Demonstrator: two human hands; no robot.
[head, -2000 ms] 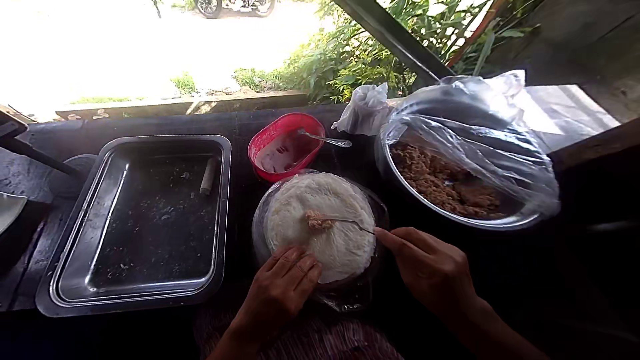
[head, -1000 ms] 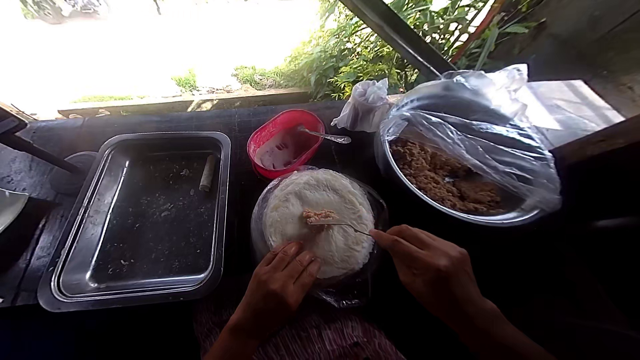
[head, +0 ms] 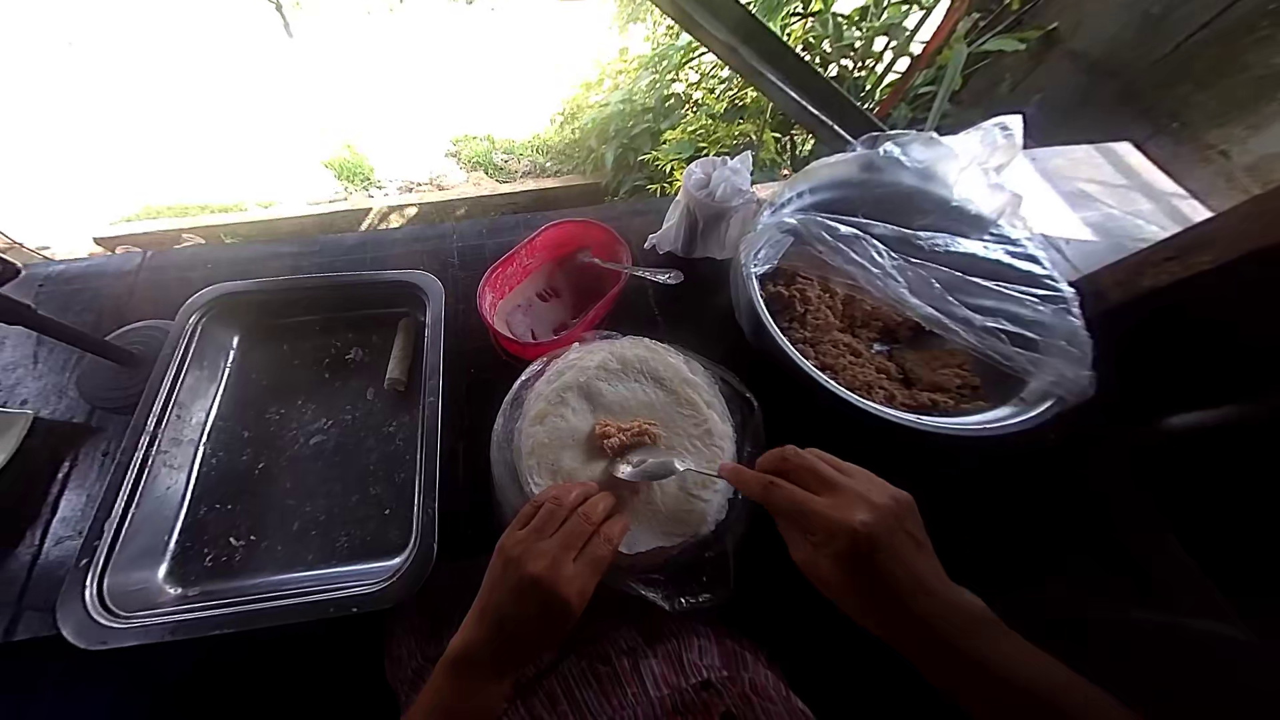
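Observation:
A stack of thin white round wrappers (head: 650,510) lies on clear plastic in front of me. On its top, a small lump of brown crumbly filling (head: 626,436) rests near the middle. My right hand (head: 850,530) holds a metal spoon (head: 655,468) by its handle, the bowl just below the lump. The fingertips of my left hand (head: 560,560) touch the near left edge of the top wrapper; whether they pinch it I cannot tell. A metal bowl (head: 850,395) of the same filling (head: 850,340), partly covered by a clear plastic bag (head: 920,260), stands to the right.
At the left is a rectangular metal tray (head: 430,440) with one thin roll (head: 400,355) in it. A red plastic container (head: 500,280) with pale contents and another spoon (head: 650,272) stands behind the wrappers. Beside it is a knotted white plastic bag (head: 712,205).
The filling that was on the spoon now lies on the top wrapper. The spoon in my right hand has moved slightly toward me, off the lump. My left hand stays at the wrapper's near edge.

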